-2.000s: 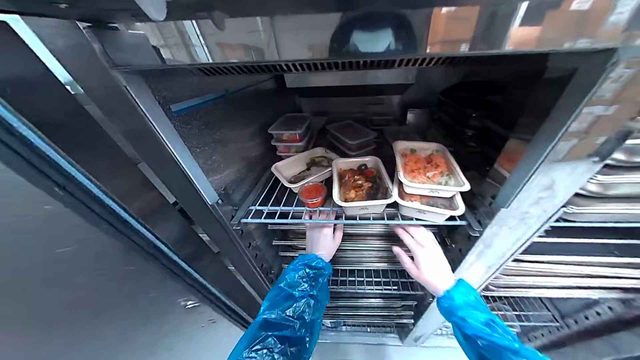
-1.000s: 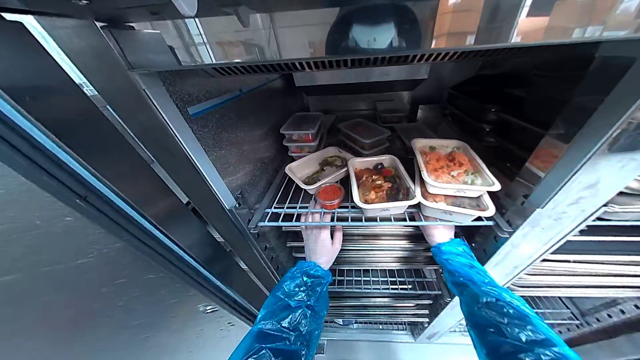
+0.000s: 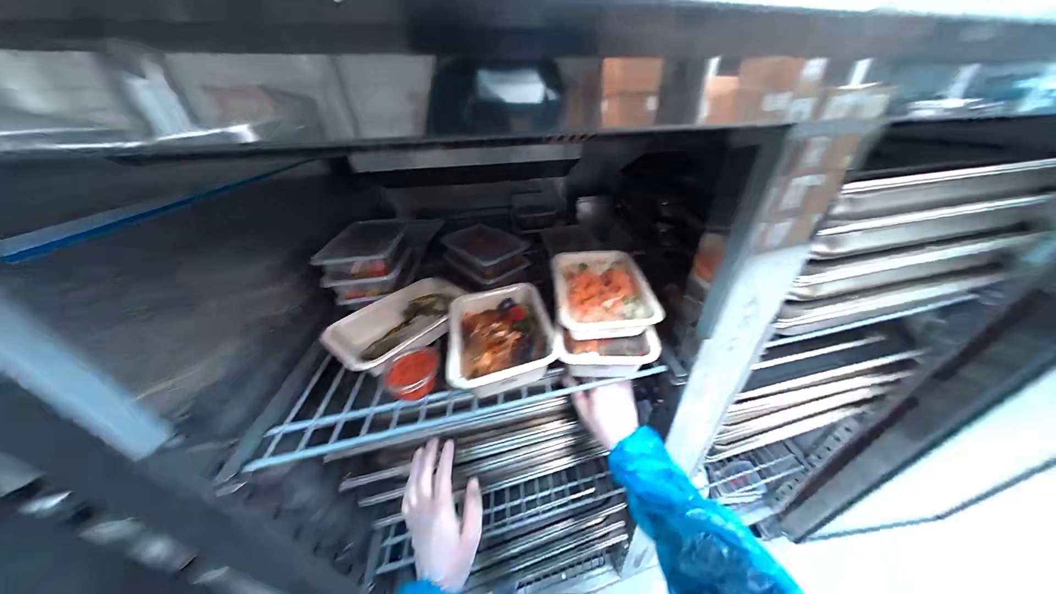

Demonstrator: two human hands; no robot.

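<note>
On a wire shelf point(image 3: 355, 427) stand a tray of green vegetables point(image 3: 396, 326), a small cup of red sauce point(image 3: 412, 373), a tray of mixed dark food point(image 3: 500, 340) and a tray with shredded orange topping point(image 3: 606, 294) stacked on another food tray point(image 3: 609, 351). My left hand point(image 3: 441, 516) is below the shelf's front edge, fingers spread, holding nothing. My right hand point(image 3: 606, 408) reaches up to the shelf's front edge, just under the stacked trays; its fingertips are partly hidden, so its hold is unclear. Blue plastic sleeves cover both arms.
Lidded clear containers point(image 3: 363, 256) stand in stacks behind the trays. Metal sheet pans point(image 3: 528, 450) fill the space below the wire shelf. An upright metal post point(image 3: 734, 305) separates this bay from more metal trays point(image 3: 916, 247) on the right.
My left hand has come down off the shelf's front edge, where it was a second ago. My right hand has gone from open below the shelf to its front edge. The view has shifted.
</note>
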